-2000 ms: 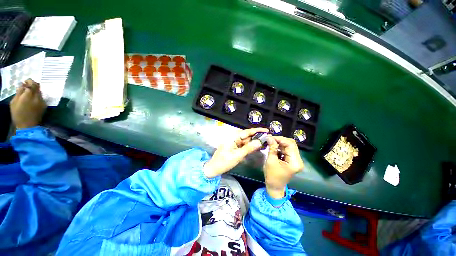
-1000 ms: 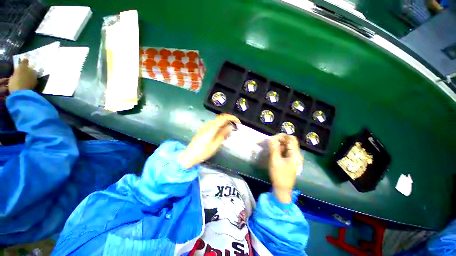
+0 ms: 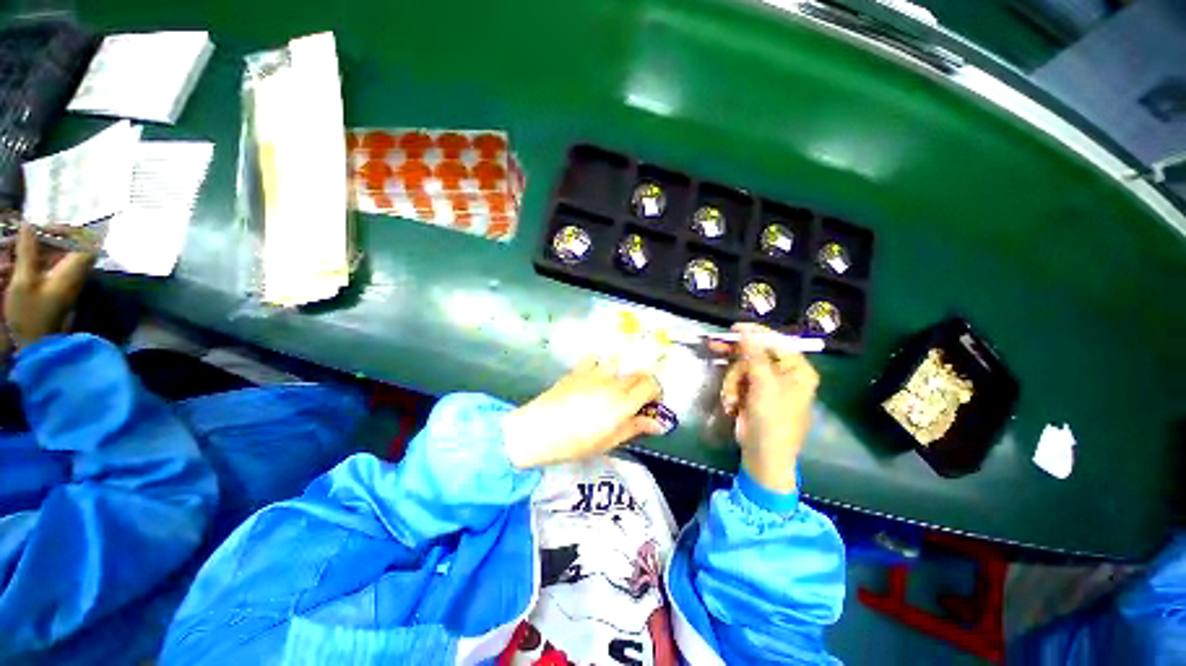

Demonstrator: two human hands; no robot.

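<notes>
My left hand [image 3: 592, 410] rests low over the bench edge and holds a small dark-rimmed round module [image 3: 661, 416] at its fingertips. My right hand [image 3: 770, 390] holds thin, pale tweezers [image 3: 780, 341] whose tips point left. Small amber film pieces [image 3: 630, 321] lie on a pale glossy patch just left of the tweezer tips. The black blister tray [image 3: 553, 269] lies behind my hands with silvery modules in its pockets; its far left pocket is empty. Whether the tips touch a film piece cannot be told.
A black parts box [image 3: 985, 414] of beige bits and a white scrap [image 3: 1055, 450] are at right. Left of the tray are an orange-red sticker sheet [image 3: 436, 176], bagged cream strips [image 3: 302, 169] and white sheets [image 3: 159, 208]. A neighbour's hand [image 3: 42, 289] is at far left.
My right hand now holds the tweezers, which did not show before. My left hand has moved down and right, with the module now visible at its fingertips. The neighbour's hand has moved down.
</notes>
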